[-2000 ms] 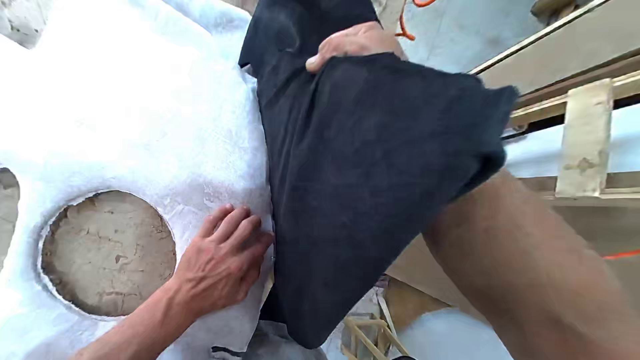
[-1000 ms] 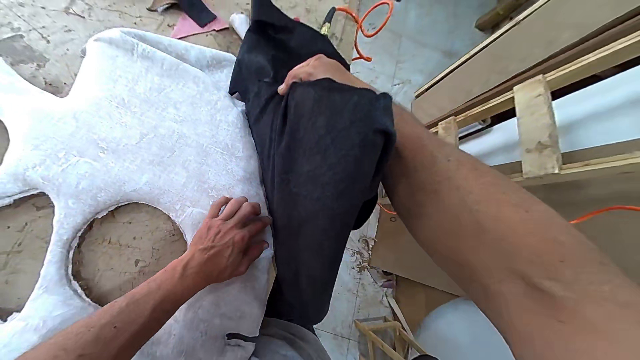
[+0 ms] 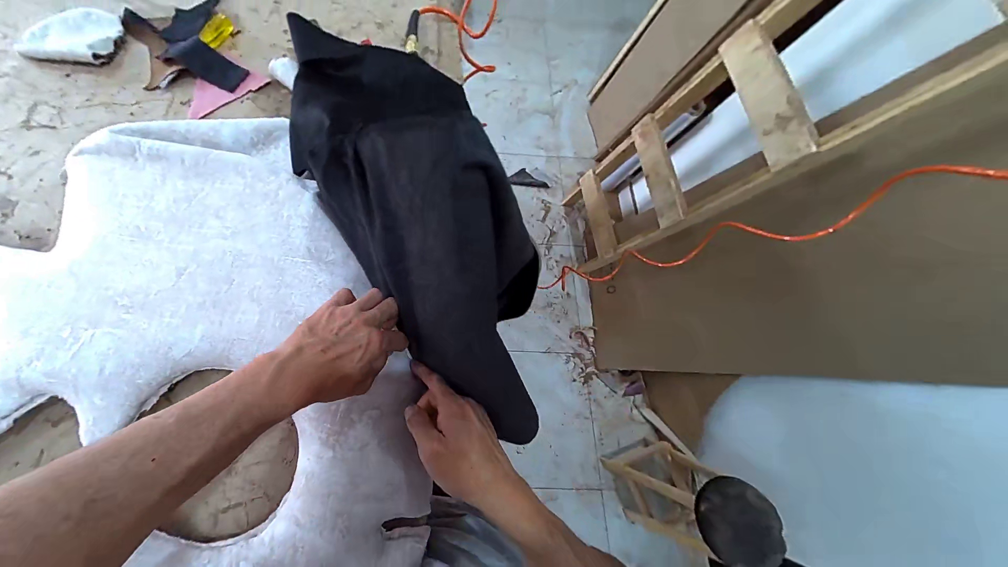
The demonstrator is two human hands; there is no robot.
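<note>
A white fleecy fabric piece [image 3: 197,228] with round cut-outs lies on the worktable. Black fabric [image 3: 425,213] runs along its right edge and hangs over the table's side. My left hand [image 3: 342,346] has its fingers curled at the seam between white and black, pinching the edge. Just below and to the right, my right hand [image 3: 457,441] touches the same edge, its index finger and thumb apart at the black fabric's border. Whether its fingertips grip any cloth is unclear.
Fabric scraps [image 3: 209,63] lie at the table's far left. An orange air hose [image 3: 732,226] crosses wooden framing [image 3: 768,94] and a brown board [image 3: 819,291] at the right. A round black-topped object [image 3: 740,521] stands lower right beside a small wooden frame [image 3: 654,488].
My right hand has let go of the upper black fabric and come down beside my left hand. The black fabric now drapes over the table edge. The view has shifted.
</note>
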